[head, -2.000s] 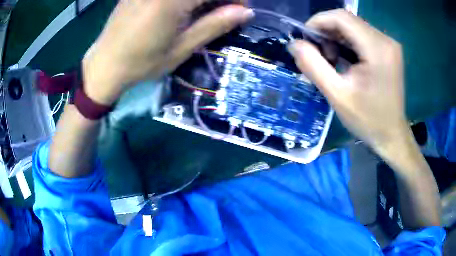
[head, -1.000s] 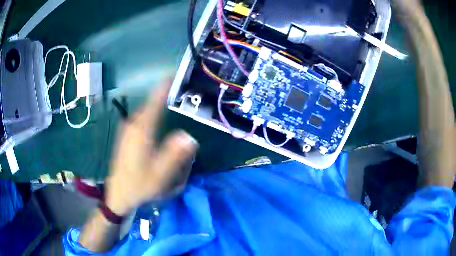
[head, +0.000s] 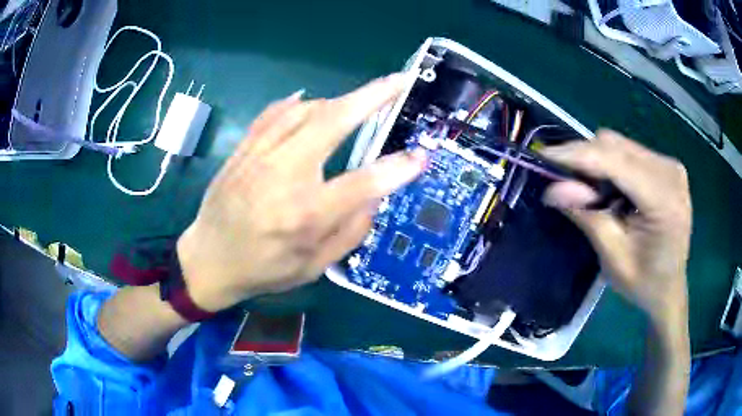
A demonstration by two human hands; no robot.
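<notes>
An open white housing [head: 512,347] lies tilted on the bench. The blue board [head: 407,215] sits in its left part, a black cover [head: 537,252] at the lower right. Red, yellow and purple wires [head: 484,106] run above and beside the board. My left hand [head: 285,195] lies over the housing's left side, thumb on the board's upper left, index finger at the rim, fingers apart. My right hand [head: 622,211] holds a dark thin tool, seemingly tweezers [head: 561,166], pointing at the connectors on the board's top edge. The exact tip contact is unclear.
A white adapter [head: 183,124] with a looped cord and a grey-white unit [head: 61,77] lie at the left. A white strip [head: 472,355] hangs over the housing's lower edge. White parts [head: 667,28] stand at the upper right. A red-topped object [head: 268,333] is at the bench's front edge.
The housing has been turned, so the board now lies on its left. My left hand has moved onto it. My right hand has come in from the right, holding the dark tool.
</notes>
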